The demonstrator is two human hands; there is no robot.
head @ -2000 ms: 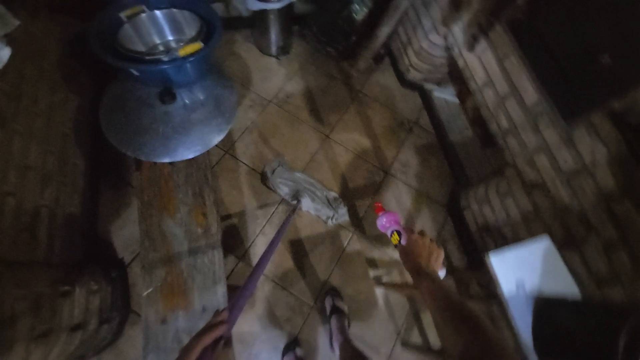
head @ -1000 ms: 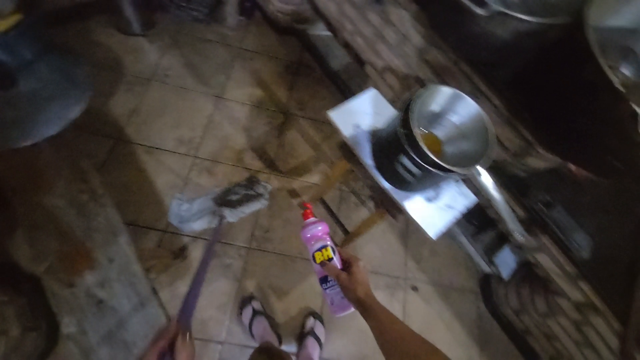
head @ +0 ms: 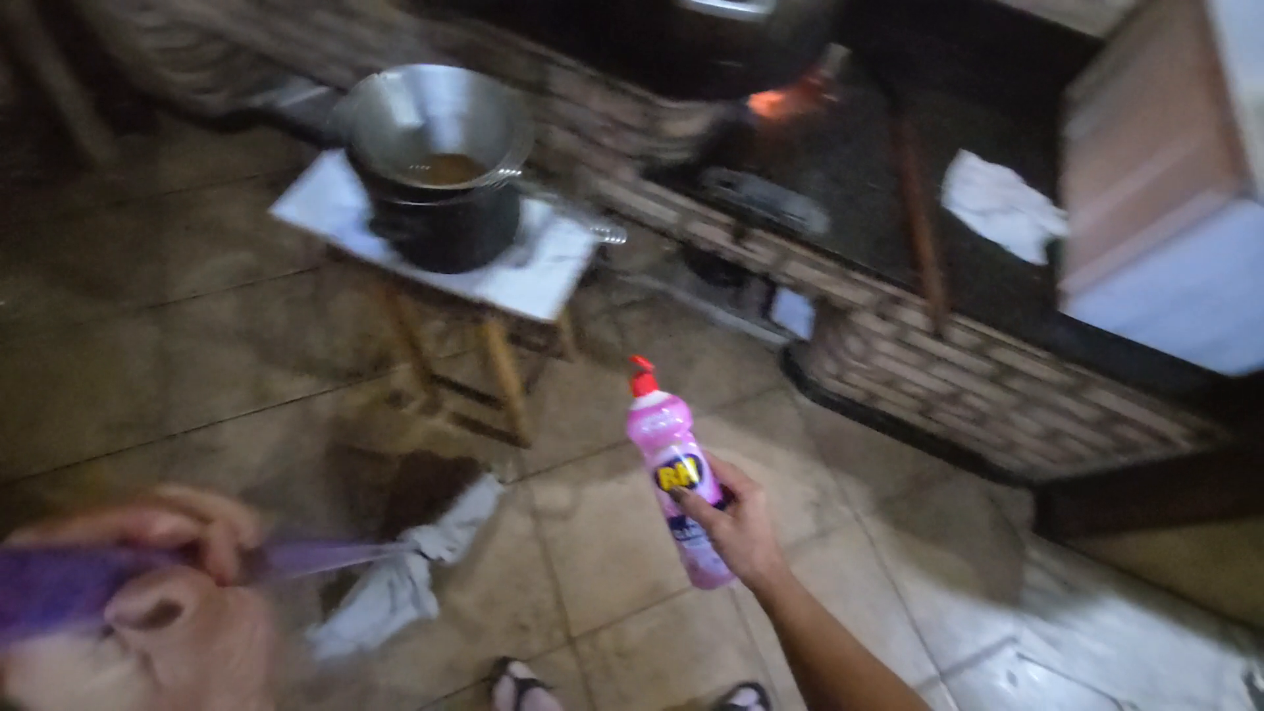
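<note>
My right hand (head: 736, 518) grips a pink plastic bottle (head: 681, 484) with a red cap, held upright and slightly tilted above the floor. At the lower left, my left hand (head: 168, 573), blurred and close to the camera, is closed around a purple pole (head: 306, 556). A grey-white cloth (head: 395, 588) lies on the tiled floor at the pole's far end, beside a dark wet-looking patch. How the cloth is fixed to the pole cannot be made out.
A small wooden stool (head: 504, 380) with a white top carries a dark pot (head: 449, 227) and a metal pan (head: 439, 123). Behind it runs a brick stove (head: 948, 395) with a flame (head: 790, 99) under a large pot. A white cloth (head: 1002, 207) lies on its dark counter. My sandalled feet (head: 523, 686) show below.
The view has swung right, toward the stove. My left hand now appears higher and larger on the pole. The bottle stays in my right hand throughout.
</note>
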